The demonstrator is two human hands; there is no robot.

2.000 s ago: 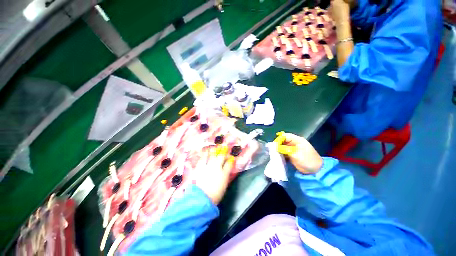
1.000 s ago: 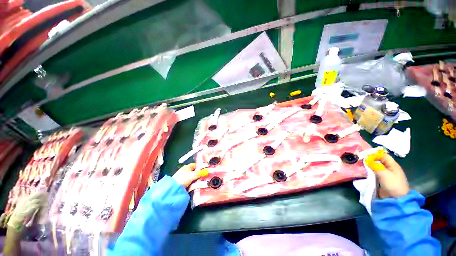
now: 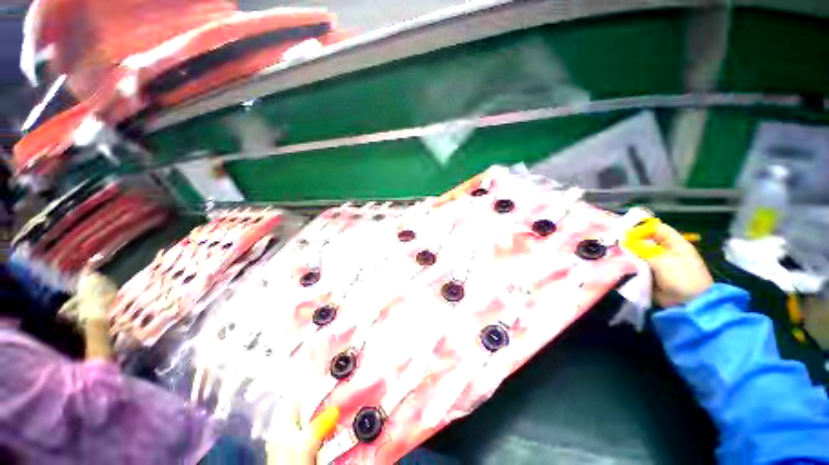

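A pink-red foam watch tray (image 3: 536,300) under clear, wrinkled film holds rows of watches with round black dials (image 3: 453,291) and pale straps. It is tilted, its right end higher than the left. My right hand (image 3: 671,261), with yellow finger cots, grips the tray's right end; a white wiping cloth (image 3: 639,292) hangs from it. My left hand (image 3: 300,442) is at the tray's near left corner, partly cut off by the bottom edge, with a yellow cot on a finger at the rim.
Another tray stack (image 3: 232,318) lies left, partly under this tray, and more trays (image 3: 195,268) lie beyond it. A gloved hand (image 3: 91,298) and pink sleeve show at left. Red foam trays (image 3: 227,54) are piled on the shelf. A squeeze bottle (image 3: 766,204) stands right.
The view has swung left. The tray, flat on the bench before, is now raised and tilted, and has moved left over the neighbouring stack. Both hands are still at its ends.
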